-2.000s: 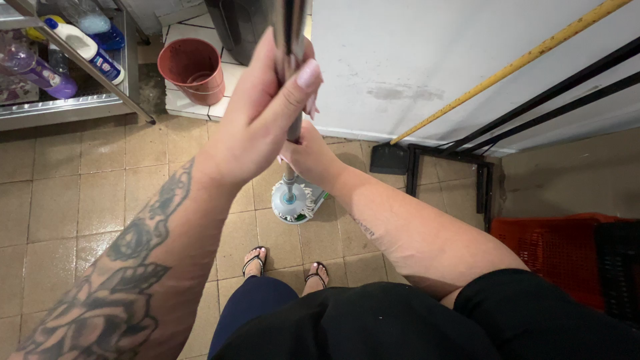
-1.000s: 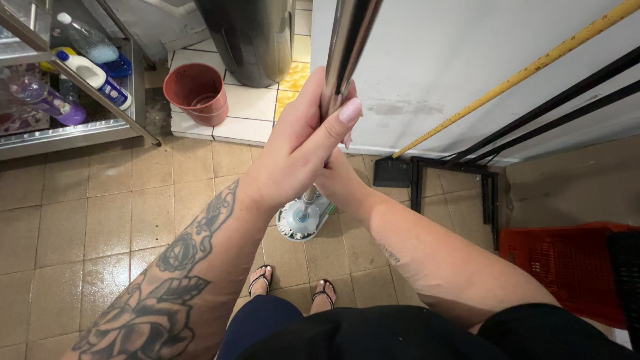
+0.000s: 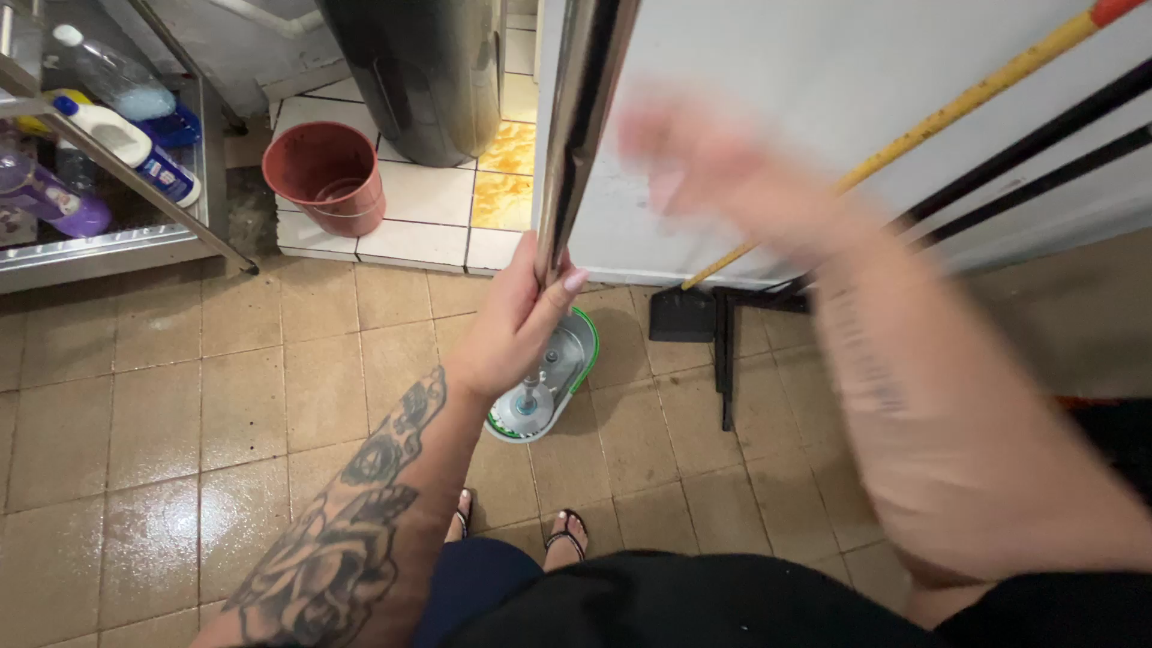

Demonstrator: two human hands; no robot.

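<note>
My left hand (image 3: 517, 328) is wrapped around the metal mop handle (image 3: 585, 108), which rises toward the top of the view. Below it, the round mop head (image 3: 524, 409) sits in one end of an oval grey mop bucket with a green rim (image 3: 589, 346) on the floor. My right hand (image 3: 688, 153) is off the handle, raised to its right in front of the white wall; it is blurred by motion, and its fingers cannot be made out clearly.
A reddish plastic bucket (image 3: 326, 180) and a dark cylindrical bin (image 3: 423, 81) stand on a white tiled step. A metal shelf (image 3: 117, 256) with bottles is at left. A black dustpan (image 3: 682, 315), a yellow pole (image 3: 945, 117) and black metal bars (image 3: 1026, 144) are at right.
My right hand has let go of the handle and moved up and right. Both hands were on the handle before. The oval bucket now shows more fully beneath my left hand.
</note>
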